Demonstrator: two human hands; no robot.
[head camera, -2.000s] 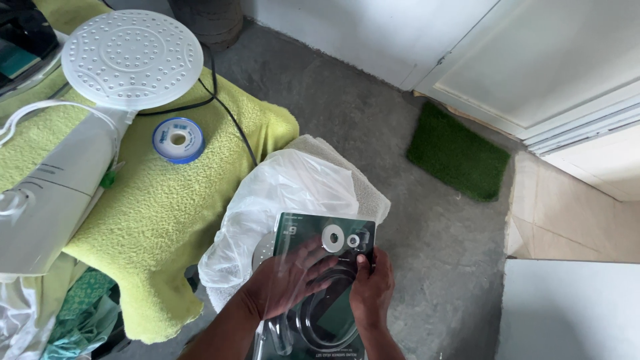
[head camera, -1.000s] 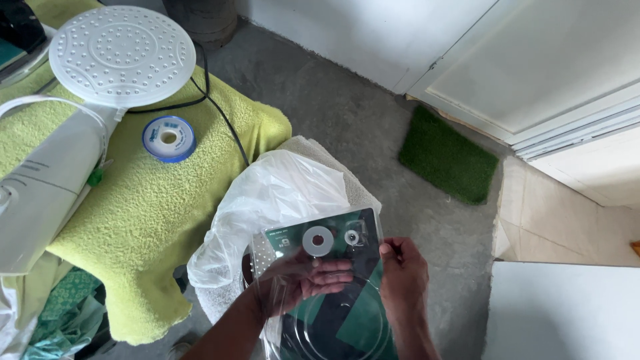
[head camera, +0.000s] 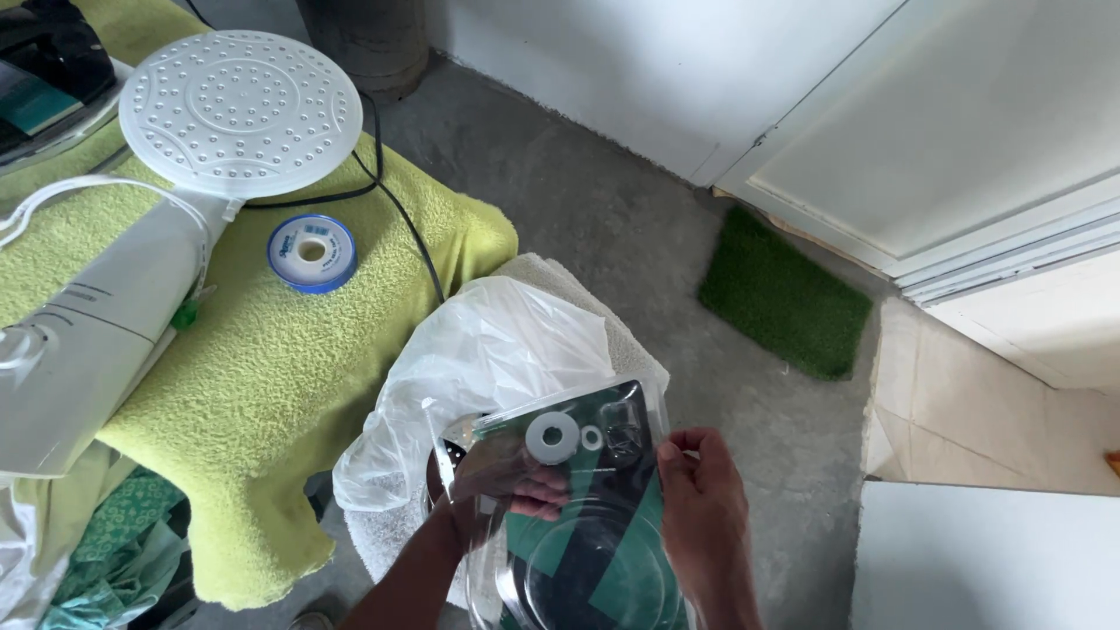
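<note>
A clear plastic blister pack (head camera: 652, 411) with a green and black printed card (head camera: 612, 560) is tilted at the lower centre. A white ring-shaped part (head camera: 552, 437) and a smaller ring show on it. My right hand (head camera: 704, 507) pinches the pack's right edge between thumb and fingers. Seen through the clear plastic, my left hand (head camera: 516, 486) lies at the left part of the pack, palm up with fingers extended; whether it grips anything is unclear. Behind the pack, a white plastic bag (head camera: 490, 350) rests on a light towel (head camera: 634, 359).
A yellow-green towel (head camera: 262, 376) covers a surface at left, bearing a roll of thread seal tape (head camera: 312, 254), a white electric shower unit (head camera: 105, 332) with a round perforated head (head camera: 241, 114), and an iron (head camera: 48, 79). A green grass mat (head camera: 783, 293) lies by the door (head camera: 945, 114).
My right hand has moved from the front of the pack to its right edge. The left hand, over the card earlier, now shows through the clear plastic.
</note>
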